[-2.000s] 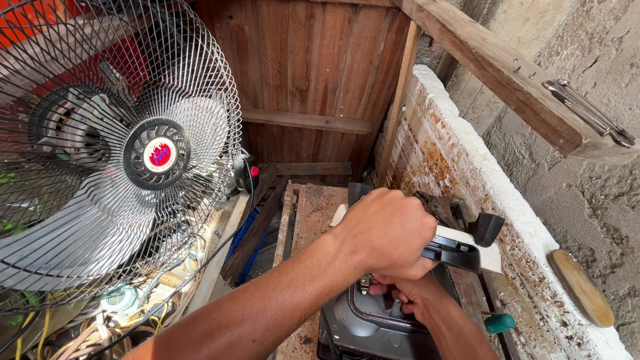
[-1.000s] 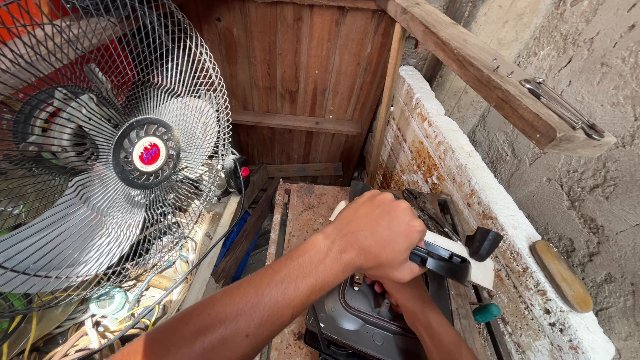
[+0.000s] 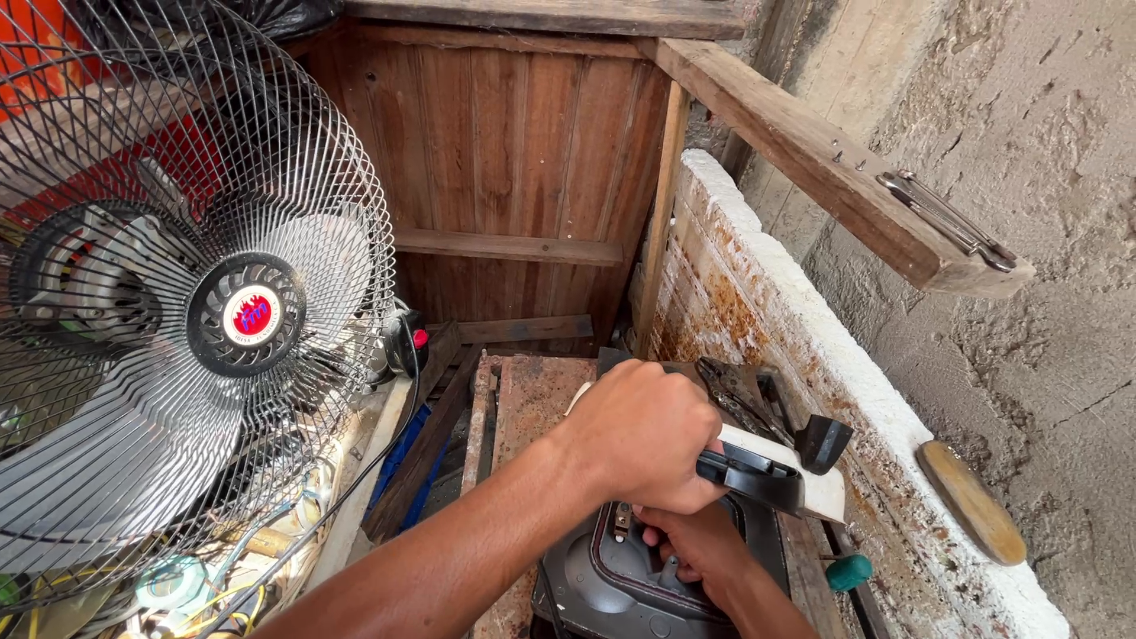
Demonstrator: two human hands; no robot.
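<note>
My left hand (image 3: 643,435) is closed around a black plastic handle (image 3: 754,475) of a white-and-black part, which lies over a dark metal appliance housing (image 3: 595,577). Below it, my right hand (image 3: 697,546) reaches into the recess of the housing, its fingers bent around a small grey metal post (image 3: 672,568); the fingertips are partly hidden, so its hold is unclear. A small metal terminal piece (image 3: 622,522) stands in the recess beside the right fingers. The housing rests on a worn, rusty workbench (image 3: 541,399).
A large caged fan (image 3: 247,315) stands at left above tangled wires (image 3: 213,603). Pliers (image 3: 737,399) and a green-handled tool (image 3: 848,572) lie at right. Beyond are a foam slab (image 3: 799,311), a wooden-handled piece (image 3: 970,503) and wrenches (image 3: 945,217) on a beam (image 3: 825,169).
Both hands stay at the appliance housing, the left on the black handle and the right in the recess. The view has shifted slightly.
</note>
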